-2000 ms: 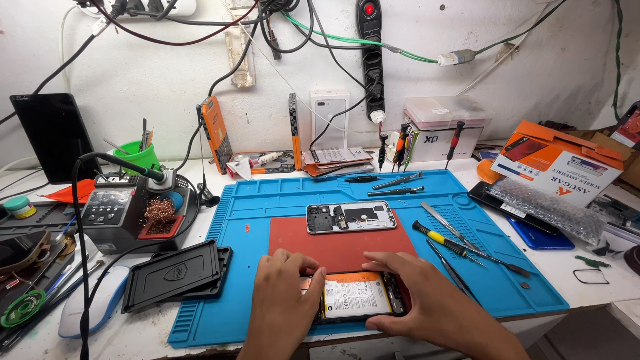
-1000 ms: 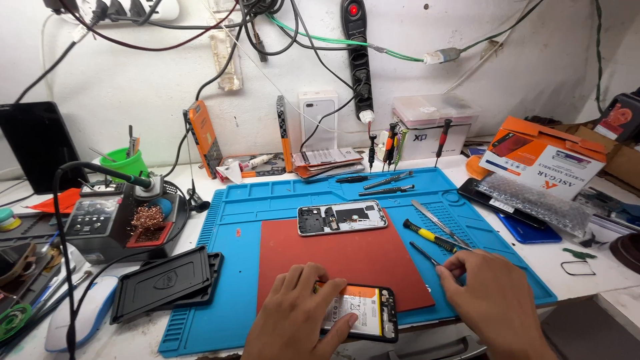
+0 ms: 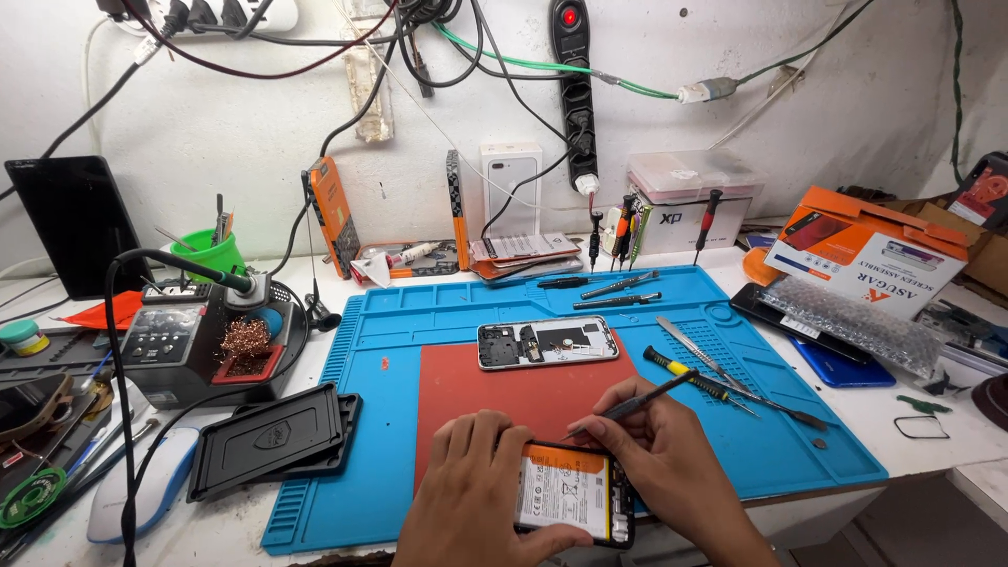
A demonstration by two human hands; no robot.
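Note:
My left hand grips the left part of an opened phone, its thumb along the lower edge. The phone's battery, white and orange with print, faces up. My right hand holds a thin dark pointed tool, likely tweezers or a spudger, its tip at the phone's upper edge. Behind the hands, a silver phone housing lies on a red pad over a blue silicone repair mat. A yellow-and-black screwdriver and a metal spudger rest right of the pad.
Left of the mat stand a soldering station and stacked black trays; a white mouse lies near them. More tools lie at the mat's back. At right are a screen box, bubble wrap and a blue phone.
My right hand has moved from the tools at right to the phone's upper edge, now with the dark tool in its fingers. My left hand still holds the phone.

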